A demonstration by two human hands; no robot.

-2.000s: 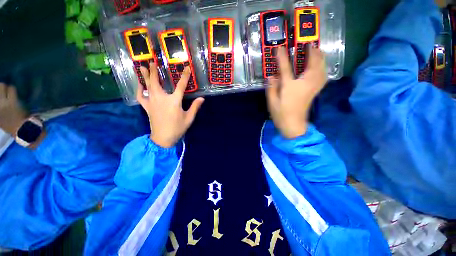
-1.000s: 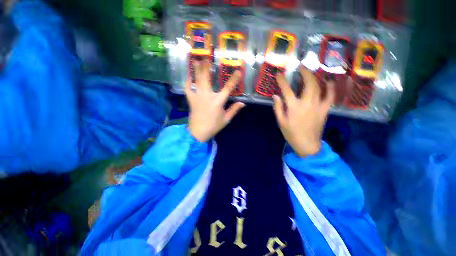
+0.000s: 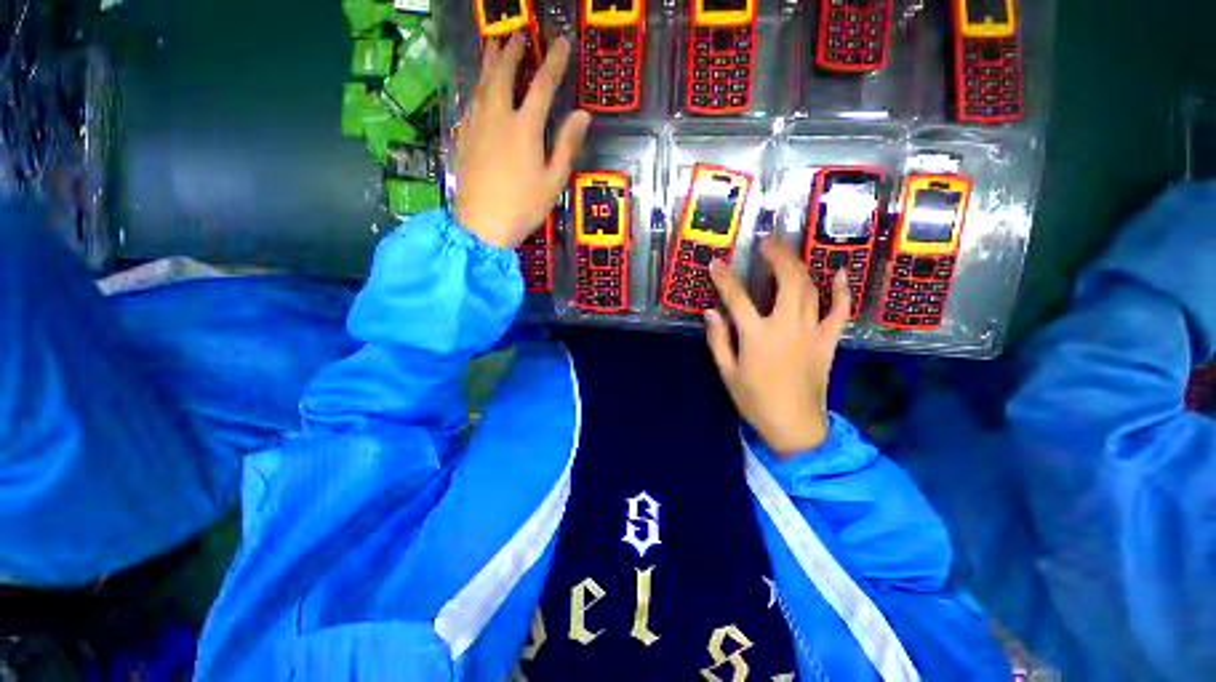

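Observation:
A clear plastic phone tray [image 3: 640, 149] holds two visible rows of red keypad phones. My left hand [image 3: 511, 153] is over the tray's left side, its fingertips at the leftmost phone [image 3: 508, 19] of the upper row; its palm and wrist hide part of the phone below. My right hand [image 3: 784, 353] is at the near edge, fingers spread, its fingertips at the lower part of the third phone [image 3: 710, 240] and the dark-framed fourth phone [image 3: 843, 220] of the near row. The second near-row phone [image 3: 602, 243] shows red marks on its screen. Both hands hold nothing.
Loose green batteries [image 3: 387, 113] lie in a pile left of the tray on the dark green bench mat [image 3: 227, 133]. Blue-sleeved arms of people show at the left [image 3: 80, 400] and right [image 3: 1134, 400] edges.
The view has shifted, showing more of the upper row. My left hand has moved from the near row up to the upper row. My right hand stays at the near row.

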